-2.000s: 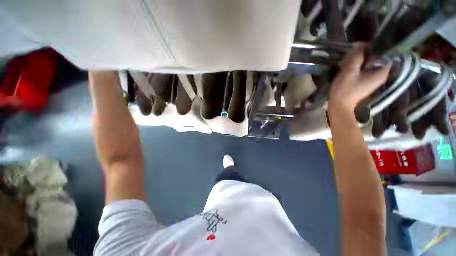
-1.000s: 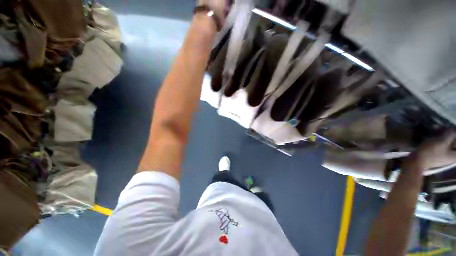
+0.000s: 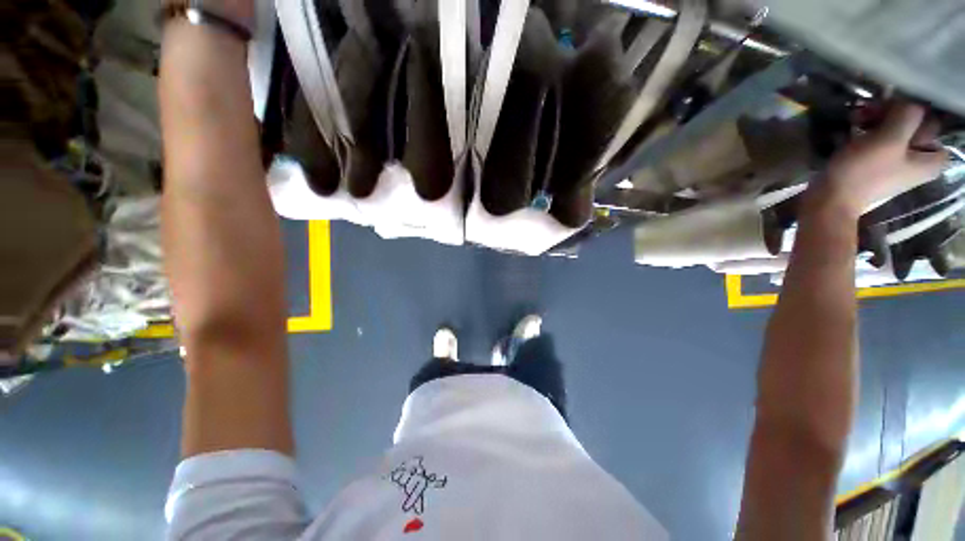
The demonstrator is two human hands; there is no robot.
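Observation:
A rolling rack crosses the top of the view, with a shiny rail at its top. Cream handbags with dark brown open insides hang in a tight row, their pale straps running upward. My right hand is at the upper right with fingers curled round a dark part of the rack. My left hand is mostly cut off by the top edge at the upper left, below a dark wristband; its fingers are hidden. A pale panel covers the upper right corner.
More brown and beige bags hang at the left edge. Yellow lane lines mark the blue-grey floor on both sides. A dark-edged rack or frame stands at the lower right. The wearer's shoes show at the centre.
The view has turned, and the bag row now lies nearly level across the top. The left-side bags have shifted, and new yellow corner lines show. My right hand remains at the rack.

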